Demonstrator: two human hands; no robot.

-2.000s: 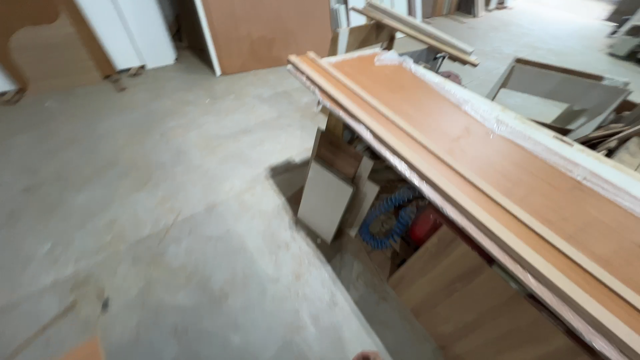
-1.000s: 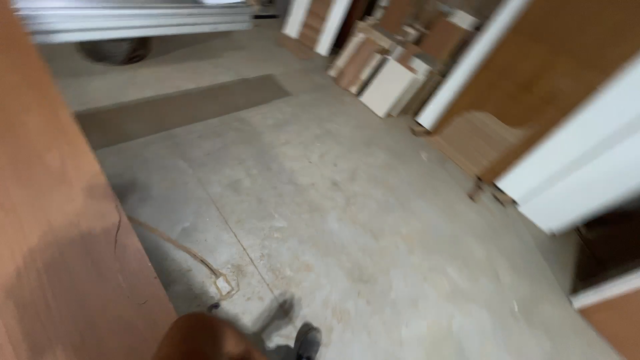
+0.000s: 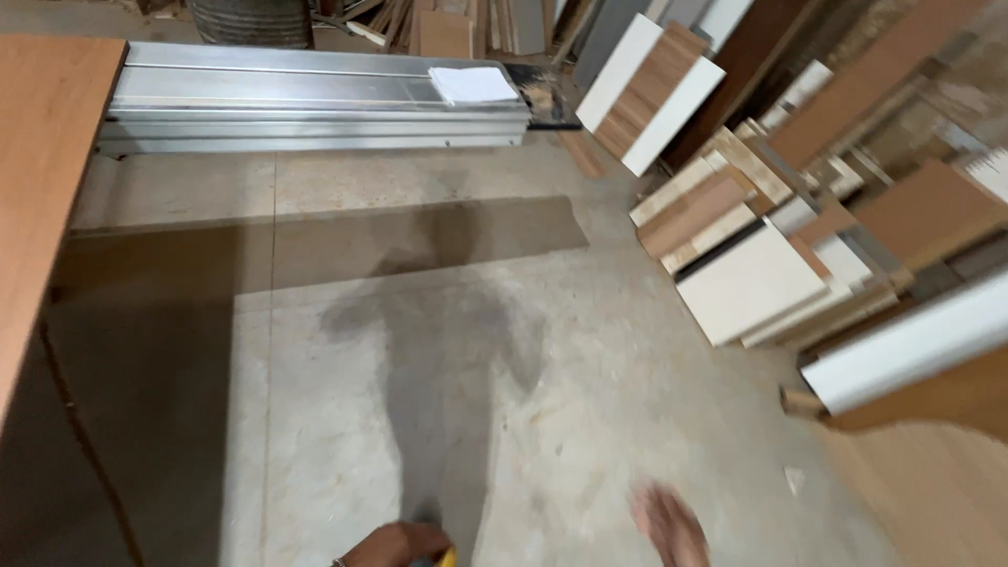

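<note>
At the bottom edge of the head view, my left hand [image 3: 399, 543] is curled around a small yellow object [image 3: 448, 557], which shows only in part; its kind cannot be told. A bracelet circles that wrist. To the right, my right hand [image 3: 668, 516] hangs over the concrete floor [image 3: 583, 409], blurred, and nothing can be made out in it. Both hands are apart from the boards and the machine around them.
A wood-coloured panel [image 3: 55, 102] lies along the left. Beyond it stretches an aluminium sliding table [image 3: 276, 90] with white paper [image 3: 474, 85] on it. Board offcuts [image 3: 748, 279] lean at the right, near a white-edged panel [image 3: 906, 342]. A long brown board [image 3: 504, 232] appears on the floor.
The view has swung widely, now facing the aluminium sliding table. Both hands have come into sight at the bottom, the left with a yellow object.
</note>
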